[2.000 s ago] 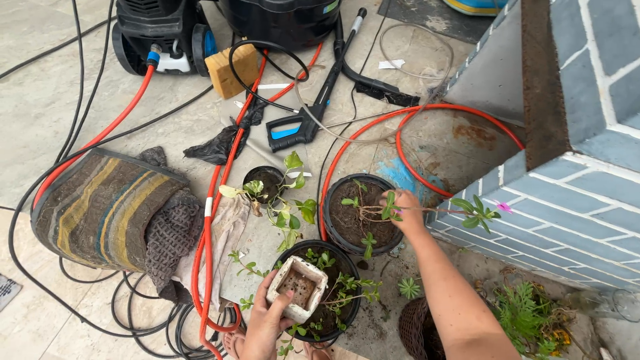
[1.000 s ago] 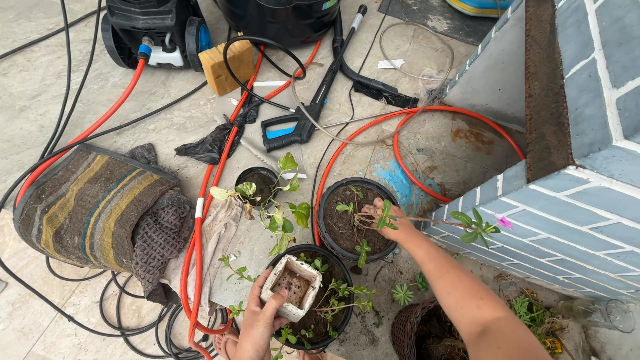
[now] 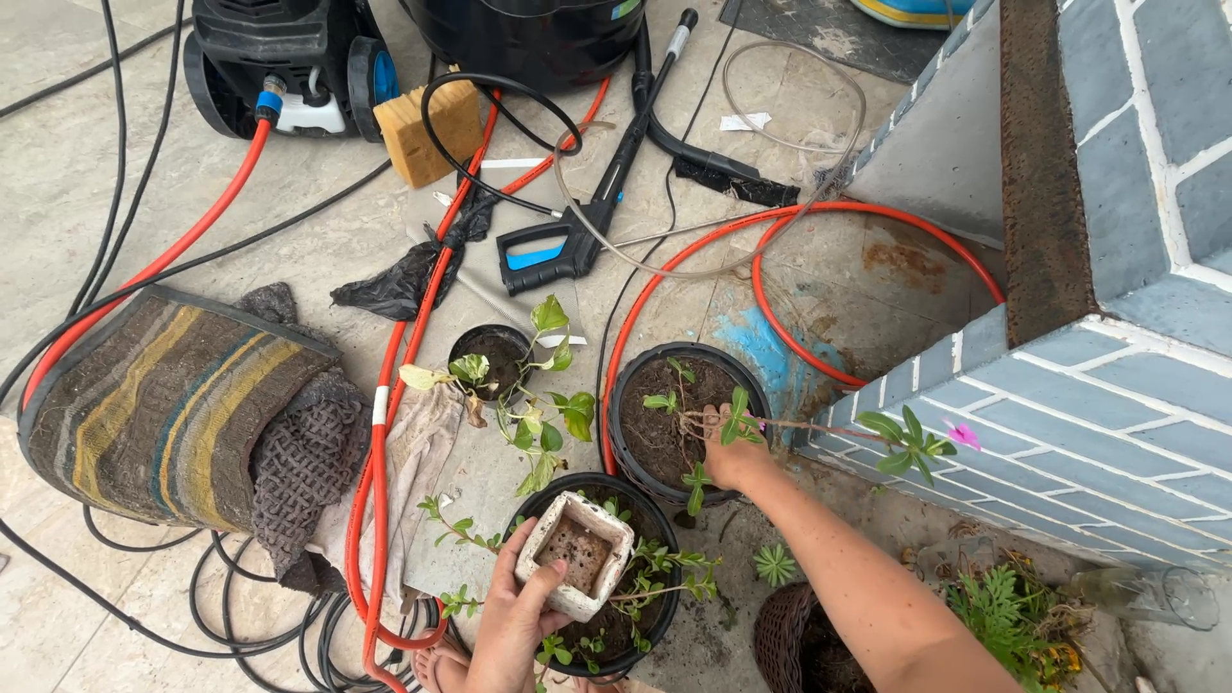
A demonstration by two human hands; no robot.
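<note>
My left hand (image 3: 527, 599) grips a small square white pot (image 3: 616, 556) by its near left side, thumb over the rim; a little soil lies inside. Beneath it stands a round black pot (image 3: 664, 616) with trailing leafy stems. My right hand (image 3: 736, 450) reaches into another round black pot (image 3: 630, 457), its fingers at the soil beside the stems of a plant with a pink flower (image 3: 962, 435). Whether the fingers hold a stem or soil is hidden by leaves. A smaller black pot (image 3: 500, 358) with a variegated vine stands behind.
An orange hose (image 3: 674, 255) loops around the pots. A spray gun (image 3: 568, 241), a pressure washer (image 3: 279, 58), a yellow sponge (image 3: 428, 125) and a striped mat (image 3: 164, 414) lie farther off. A grey brick-patterned wall (image 3: 1068, 423) rises at right; a brown woven pot (image 3: 782, 635) stands near my right forearm.
My right hand has moved from the plant's stems at the pot's right side down to the soil. My left hand keeps hold of the white pot.
</note>
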